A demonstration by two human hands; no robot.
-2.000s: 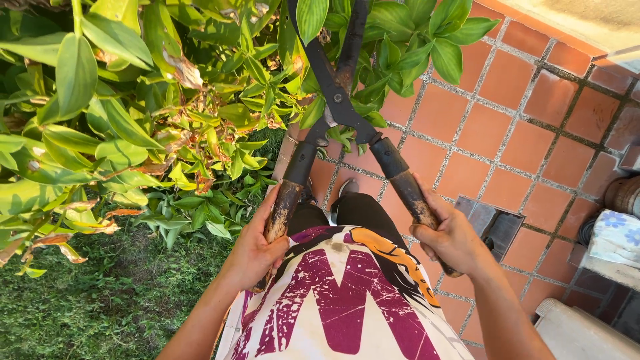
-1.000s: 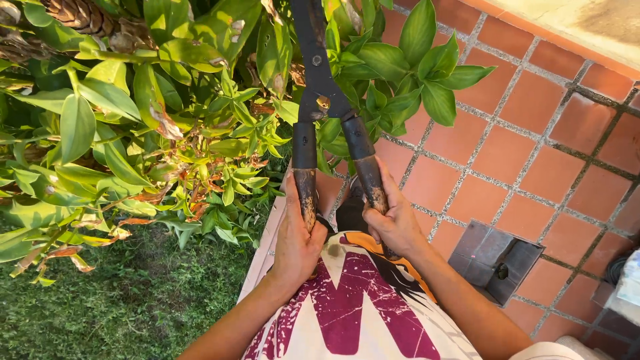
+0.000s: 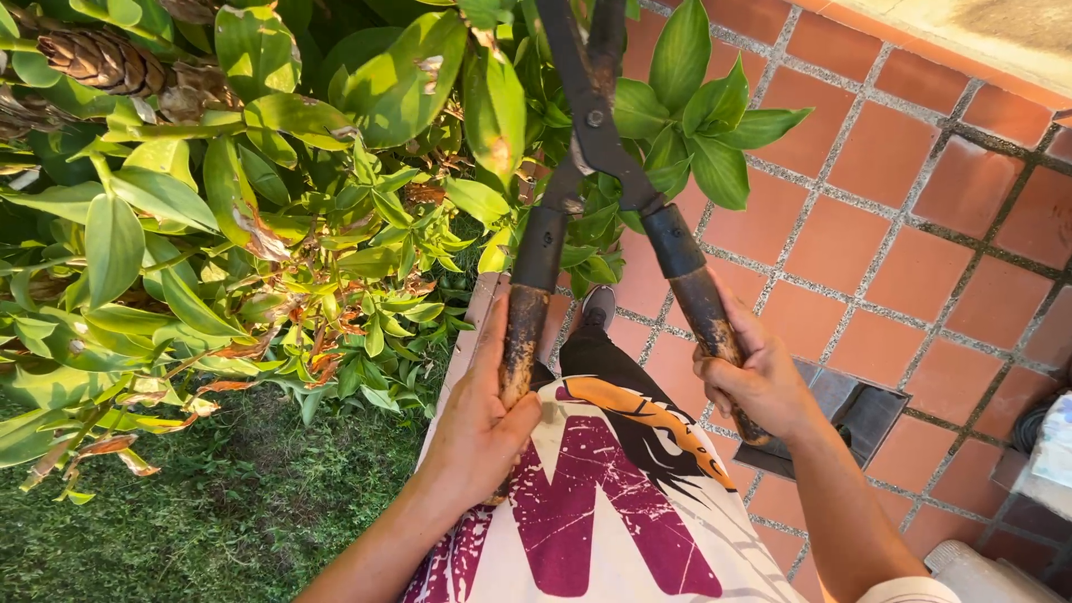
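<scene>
My left hand [image 3: 481,427] grips the left worn wooden handle of a pair of hedge shears [image 3: 596,126]. The right handle is held in my right hand [image 3: 749,368]. The handles stand apart in a V, and the dark metal blades point away from me, over and among the green leaves of a shrub [image 3: 712,126]. The blade tips lie beyond the top edge of the view. Leafy stems hang just below and beside the pivot.
Dense plants [image 3: 209,193] with some dry brown leaves fill the left, above grass [image 3: 251,502]. Red tiles [image 3: 837,243] cover the right, with a dark square drain cover [image 3: 863,419] in them. My shoe [image 3: 598,306] stands beyond the shirt hem. A whitish object [image 3: 988,574] is at the lower right.
One second ago the handles were close together; now my hands have spread them apart. They were also apart two seconds ago. Both hands keep hold of the shears.
</scene>
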